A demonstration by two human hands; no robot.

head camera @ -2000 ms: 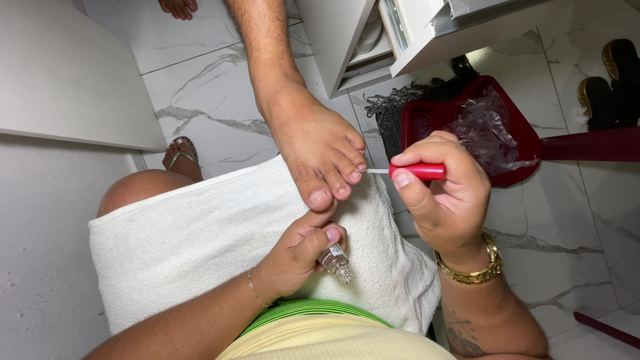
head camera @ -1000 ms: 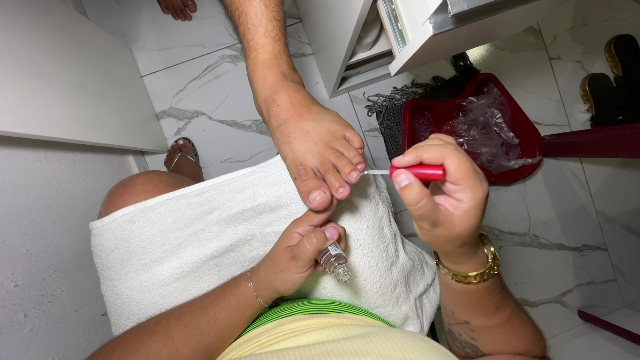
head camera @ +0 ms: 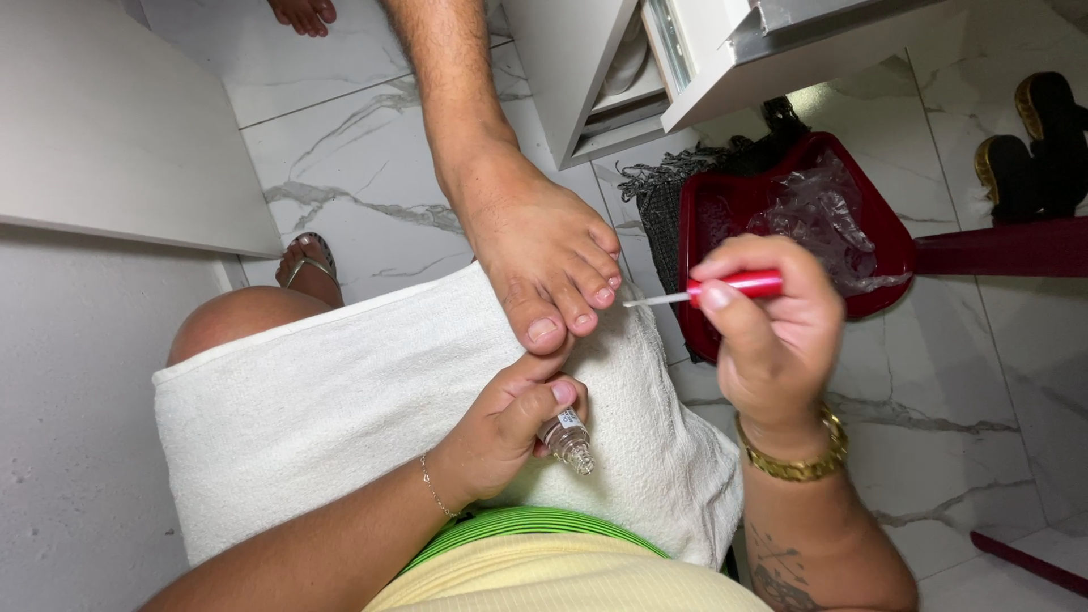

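Another person's bare foot point(head camera: 535, 229) rests on a white towel point(head camera: 340, 391) spread over my lap. My left hand point(head camera: 510, 425) is closed around an uncapped clear nail polish bottle point(head camera: 568, 438), with its index finger against the underside of the big toe. My right hand point(head camera: 769, 331) pinches the red cap of a nail polish brush point(head camera: 738, 287) between thumb and fingers. The brush's thin stem points left, and its tip is a little to the right of the toes, apart from them.
A dark red basin point(head camera: 884, 297) holding clear plastic film stands on the tiled floor, beside dark fringed cloth point(head camera: 659, 221). An open white cabinet point(head camera: 557, 76) is at the top. Black and gold footwear point(head camera: 1041, 161) lies at right; a white panel point(head camera: 119, 127) is at left.
My right hand has drawn the brush slightly to the right; its tip was at the smaller toes and is now apart from them. My left hand and the foot have hardly moved.
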